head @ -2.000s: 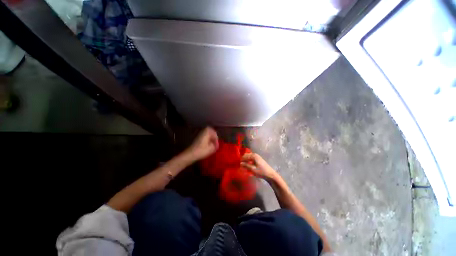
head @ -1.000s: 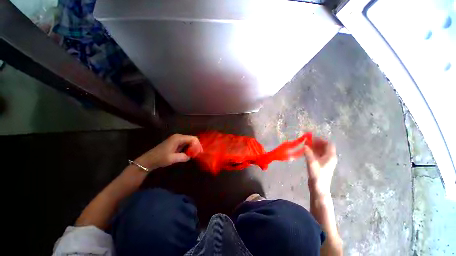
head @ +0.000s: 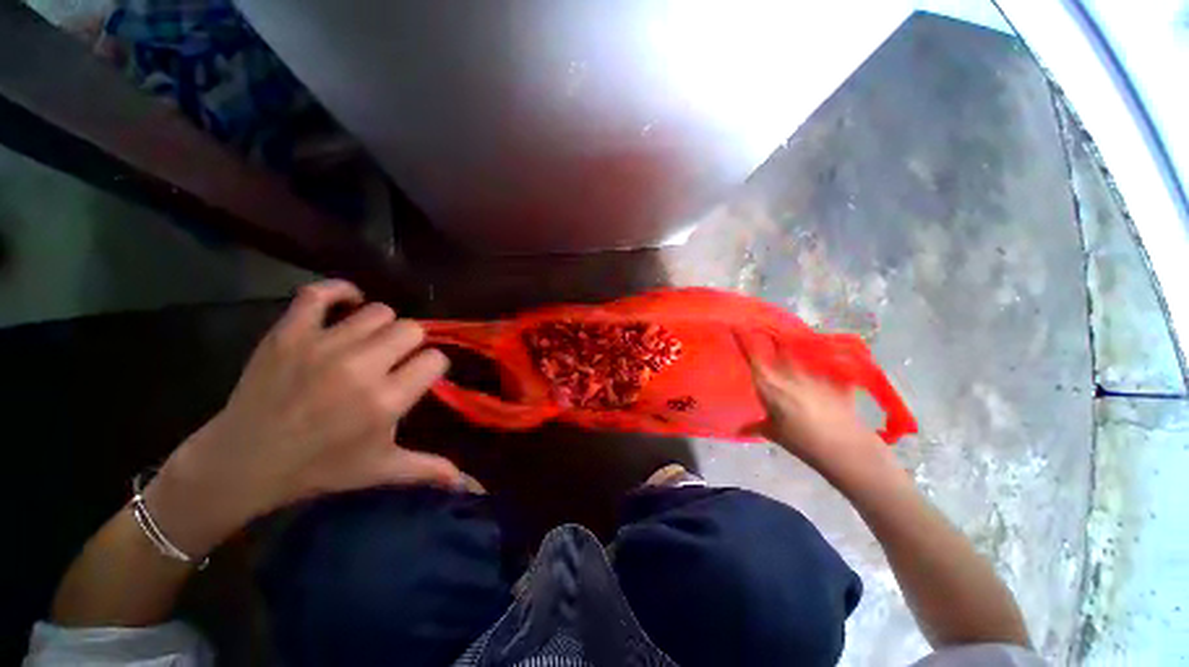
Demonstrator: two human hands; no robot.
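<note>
A red plastic carrier bag is spread open above my knees, its mouth facing up. Inside lies a loose heap of small dark red bits, which look like dried chillies; a few lie apart from the heap. My left hand is at the bag's left end with its fingers curled at the handle loop. My right hand reaches inside the right part of the bag, and its fingertips are partly hidden or blurred. I cannot tell if it grips anything.
The grey-silver refrigerator stands just ahead. Its open white door curves along the upper right. A dark metal beam and blue patterned cloth are at the upper left. Concrete floor lies to the right.
The red bag was bunched up and is now spread open, showing the dark red bits. My right hand has gone from pulling the bag's right end to inside it. The view has moved closer.
</note>
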